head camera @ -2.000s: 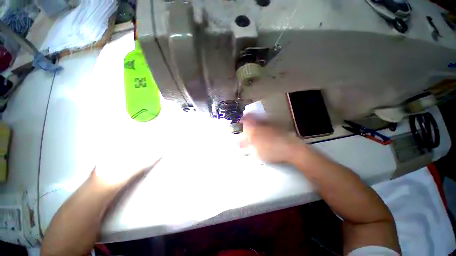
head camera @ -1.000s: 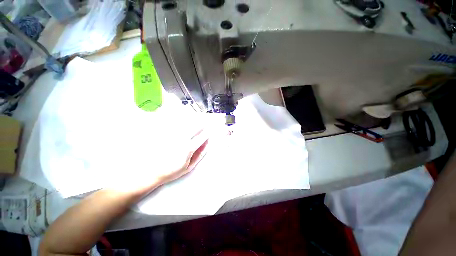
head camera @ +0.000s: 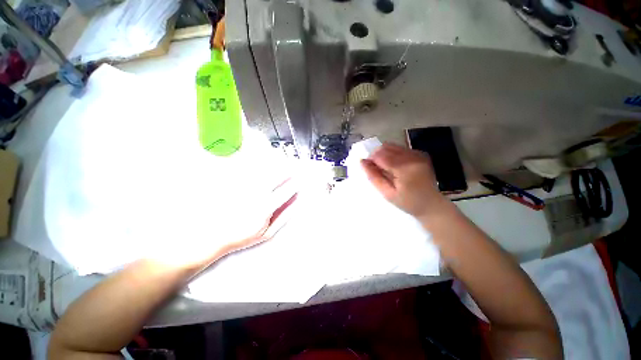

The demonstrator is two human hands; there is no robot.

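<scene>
A white fabric panel (head camera: 253,271) lies spread on the sewing table under the needle area, overexposed by the lamp. My left hand (head camera: 270,221) lies flat on it, left of the presser foot (head camera: 339,171), its outline washed out. My right hand (head camera: 400,176) is right of the presser foot with fingers curled at a small white piece (head camera: 366,148); the fingertips are closed on its edge. The cream sewing machine head (head camera: 485,81) stands behind, with its pale tension knob (head camera: 363,95) above the presser foot.
A lime-green tag (head camera: 218,112) hangs left of the head. A phone (head camera: 438,158), snips (head camera: 516,193) and black-handled scissors (head camera: 592,193) lie to the right. White pieces (head camera: 126,28) are piled at upper left. White cloth (head camera: 580,302) with an orange-red rim hangs at lower right.
My right arm has come back from the lower right edge, and the hand is now beside the presser foot at the small white piece. My left hand stays flat on the panel.
</scene>
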